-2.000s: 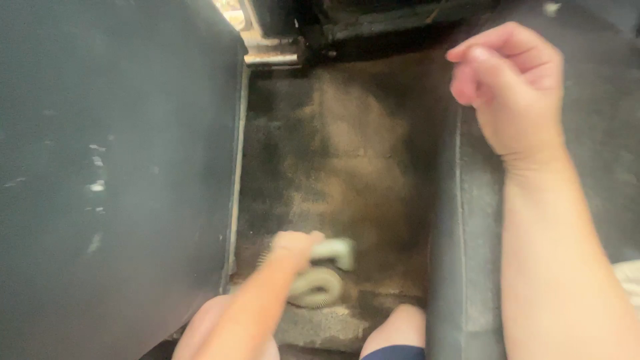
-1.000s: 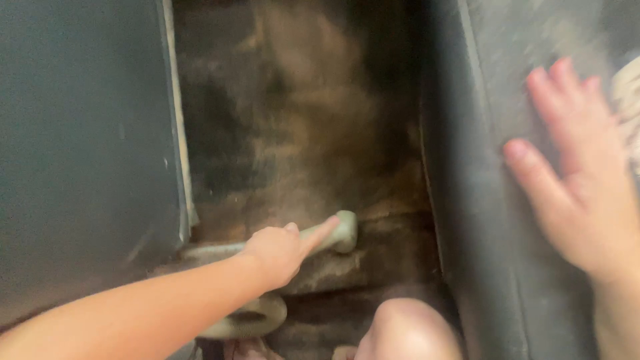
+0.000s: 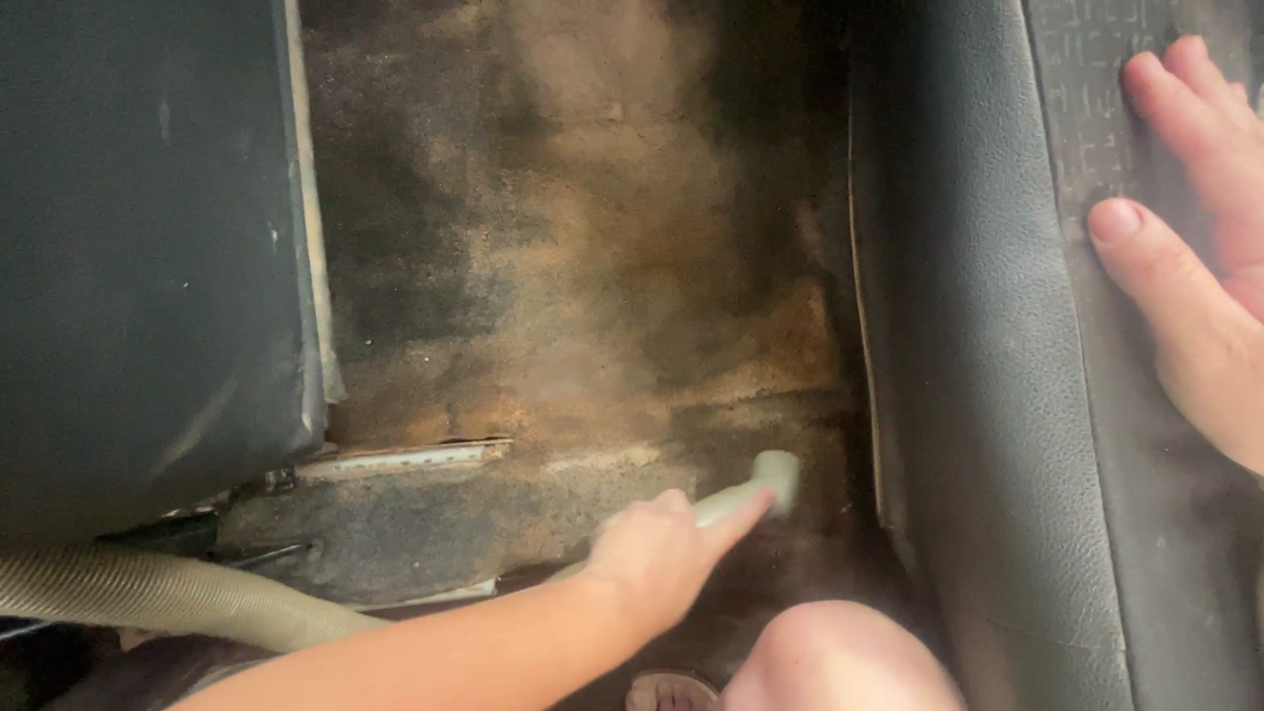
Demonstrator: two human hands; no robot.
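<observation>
My left hand (image 3: 657, 548) is closed around a pale green-grey vacuum nozzle (image 3: 777, 482), its index finger stretched along the tube toward the head. The nozzle head is low over the stained brown-and-black vehicle floor (image 3: 592, 296), right of the middle; whether it touches the floor cannot be told. A ribbed beige vacuum hose (image 3: 197, 592) runs from the left edge and passes behind my left forearm. On the right, my right hand (image 3: 1200, 227) rests with spread fingers on the patterned fabric part of a seat and holds nothing.
A dark seat panel (image 3: 148, 247) bounds the floor on the left, and a grey leather-like seat edge (image 3: 978, 296) on the right. A metal seat rail (image 3: 405, 459) lies in the floor at lower left. My knee (image 3: 839, 657) and a foot (image 3: 671, 691) are at the bottom.
My right hand, raised and curled two seconds ago, is now spread on the seat. The nozzle in my left hand has moved toward the right side of the floor. The view has shifted and come closer.
</observation>
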